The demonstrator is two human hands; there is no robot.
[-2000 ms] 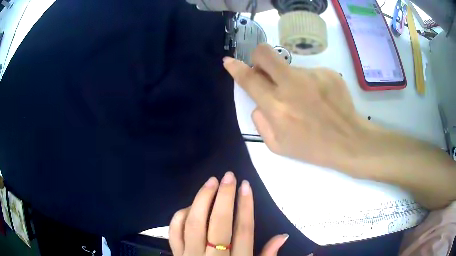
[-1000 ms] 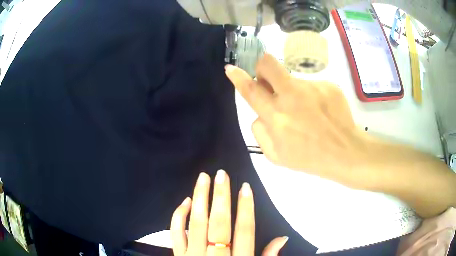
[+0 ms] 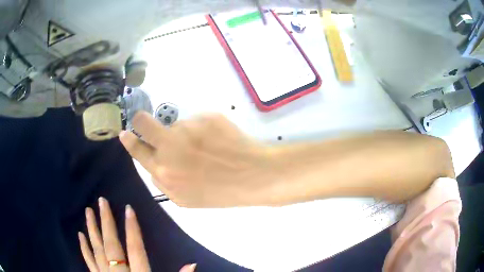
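The dark fabric panel [image 3: 48, 164] lies at the left, its curved edge running from the needle area down to the front. My left hand [image 3: 114, 239] rests flat on it with fingers apart, cut off by the lower rim. My right hand [image 3: 186, 154] is at the fabric edge by the needle plate [image 3: 139, 103], index fingertip touching the edge; whether it pinches the cloth is unclear. The cream tension dial [image 3: 102, 121] and machine head [image 3: 106, 26] hide the presser foot and needle.
A red-cased phone [image 3: 270, 58] lies lit on the machine bed [image 3: 212, 90], with a yellow strip [image 3: 337, 48] right of it. A perforated disc [image 3: 166, 113] sits beside the needle plate. The bobbin winder [image 3: 440, 114] is at the far right.
The view has turned right, so hands, fabric and phone appear further left, and the bobbin winder shows. Both hands keep about the same places on the fabric.
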